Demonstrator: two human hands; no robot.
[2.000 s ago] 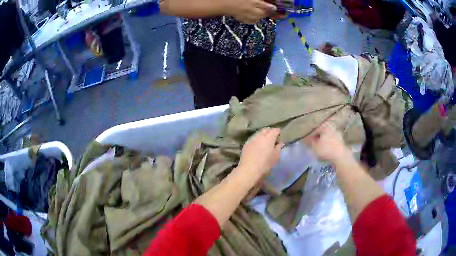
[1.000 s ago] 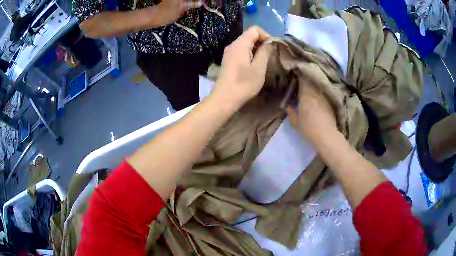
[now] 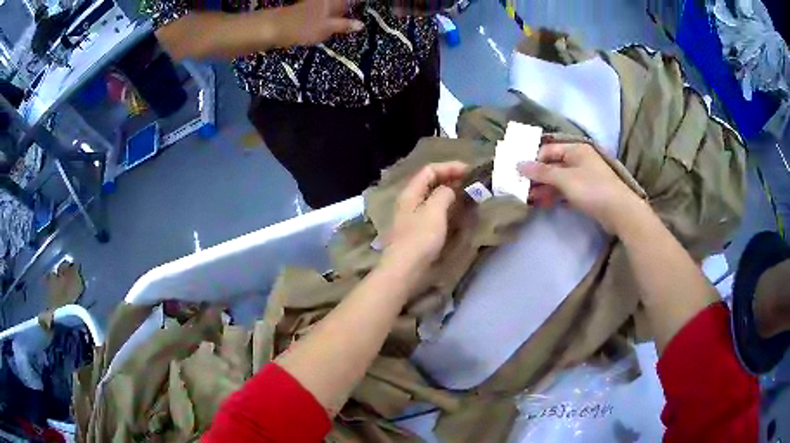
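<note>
My right hand (image 3: pixel 576 177) holds small white labels (image 3: pixel 517 162) between thumb and fingers, above the khaki cloth (image 3: pixel 684 138). My left hand (image 3: pixel 423 216) is at the khaki cloth left of the labels, fingers curled; whether it grips the cloth is hard to tell. A small white tag (image 3: pixel 477 191) shows between the hands. A large white sheet (image 3: pixel 520 298) lies among the khaki pieces below my right hand. Another white piece (image 3: pixel 567 91) is at the top of the bundle.
A clear plastic bag with black handwriting (image 3: pixel 572 415) lies at the bottom. More khaki pieces (image 3: pixel 208 372) hang over the white table rim (image 3: pixel 251 251) at left. A person in a patterned top (image 3: pixel 346 65) stands across the table. A dark round stand (image 3: pixel 754 303) is at the right.
My right hand has come out of the cloth folds and now holds the white labels. My left hand has moved lower, and the lifted cloth has dropped.
</note>
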